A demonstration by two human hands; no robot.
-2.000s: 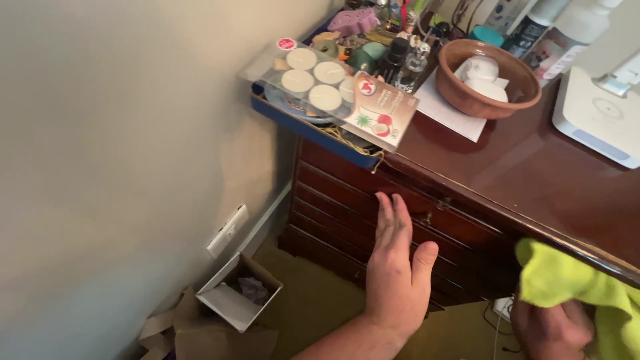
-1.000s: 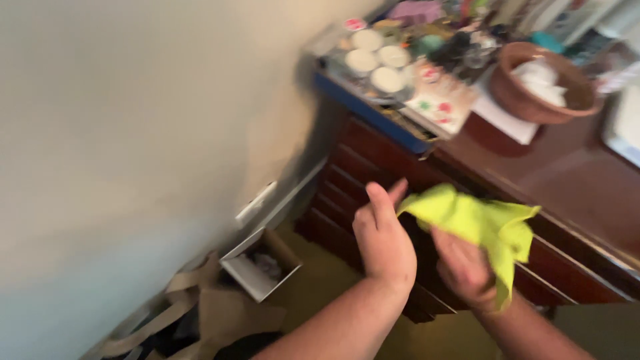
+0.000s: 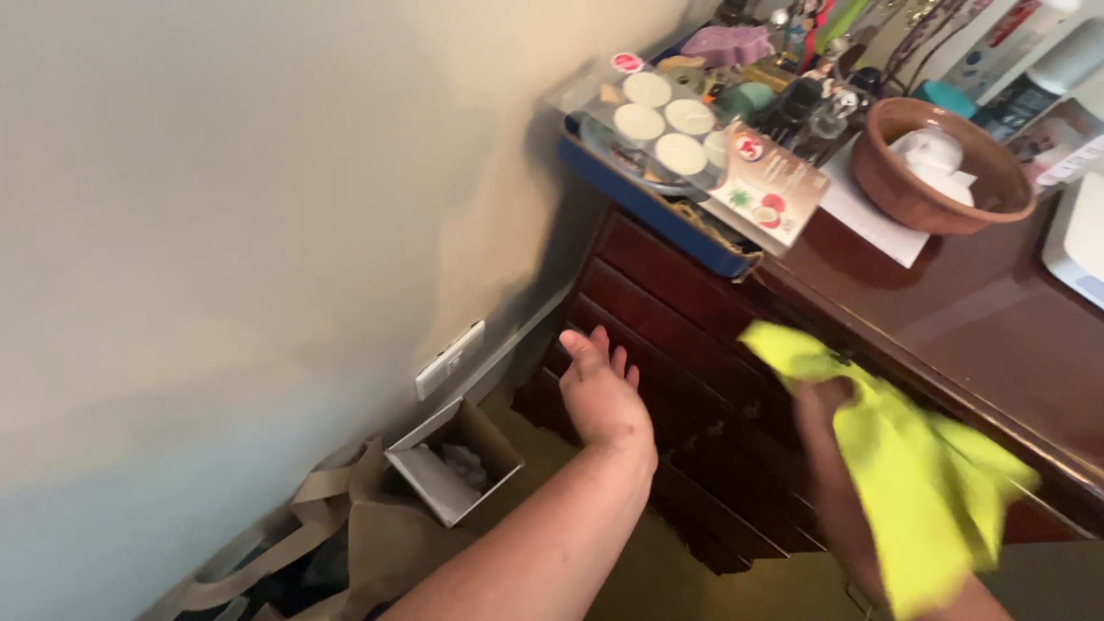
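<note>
My left hand (image 3: 606,392) is held out before the dark wooden drawers (image 3: 664,302), its fingers apart and nothing in it; whether it touches the wood I cannot tell. Below the dresser's top edge, my right hand (image 3: 824,431) grips a bright yellow-green cloth (image 3: 906,483), blurred and draped over the hand and wrist. Above my hands, a pack of white tealight candles (image 3: 681,153) lies on a blue tray (image 3: 647,200) full of small items, at the corner of the dresser top (image 3: 940,319).
A brown bowl (image 3: 957,220) with white items stands on white paper (image 3: 871,224). A white device (image 3: 1078,241) is at the right edge. On the floor by the wall are an open white box (image 3: 496,474) and a brown bag (image 3: 388,552); a wall socket (image 3: 450,360) sits above.
The cloth and my right hand came in beside my left hand, then moved back to the right. My left hand has turned, its thumb now on the left side. The view has shifted.
</note>
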